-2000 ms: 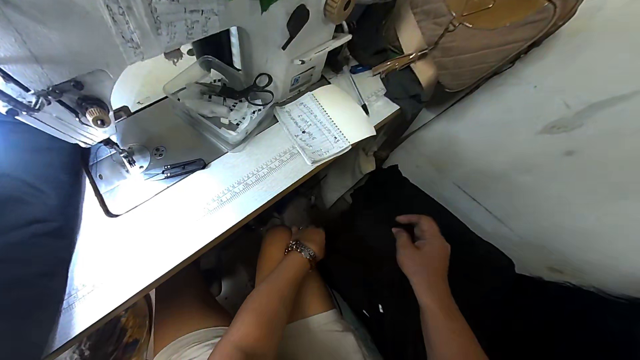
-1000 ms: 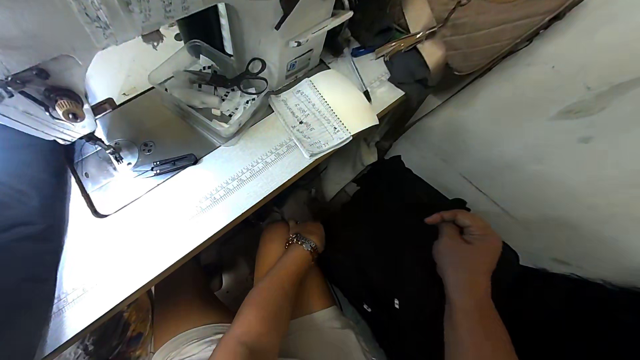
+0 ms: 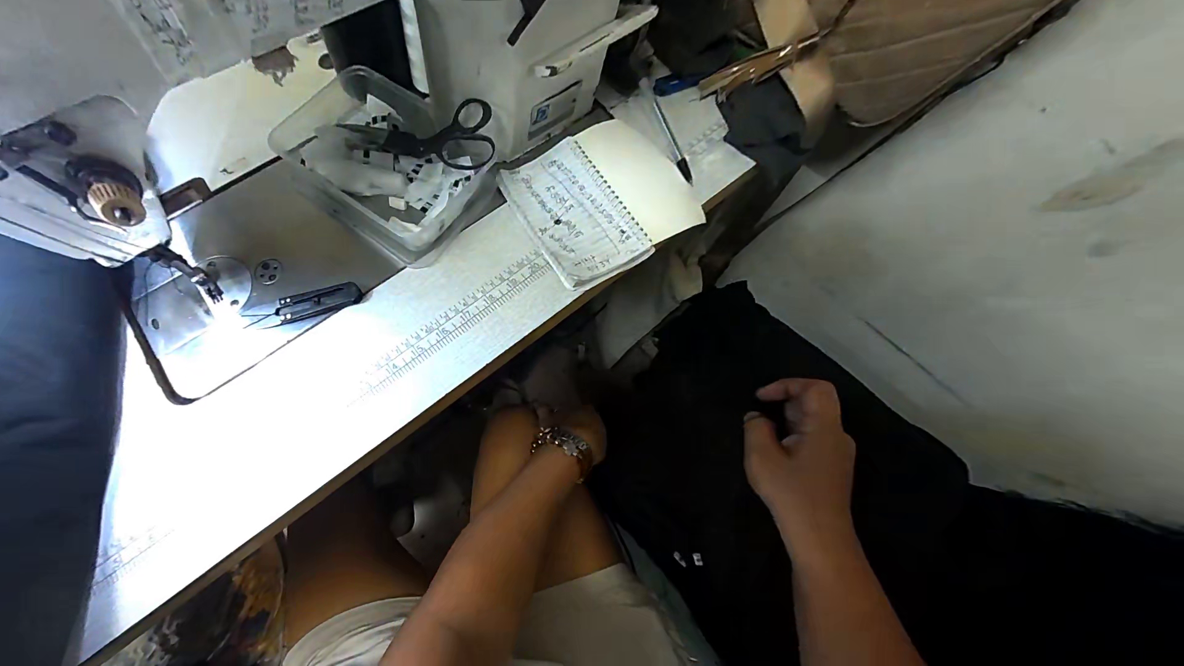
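My left hand (image 3: 581,433), with a metal bracelet at its wrist, is below the table edge beside my knee. Its fingers are lost in shadow against black fabric (image 3: 684,444), so I cannot tell what they hold. Over the same dark cloth is my right hand (image 3: 803,444), thumb and forefinger curved with a gap between them and nothing visible in it. Two small white tags (image 3: 689,559) lie on the fabric. On the table, thread snips (image 3: 319,302) lie near the lit needle area of a sewing machine (image 3: 211,287).
A clear plastic box (image 3: 416,242) with black scissors (image 3: 425,143) stands behind the printed ruler on the table (image 3: 416,370). A spiral notebook (image 3: 592,208) with handwriting lies at the table's edge, near a pen (image 3: 668,134). A pale wall (image 3: 980,305) bounds the right side.
My right hand has shifted over the black fabric, and its pose has changed slightly. My left hand stays low beside my knee. The machine, box and notebook have not been moved.
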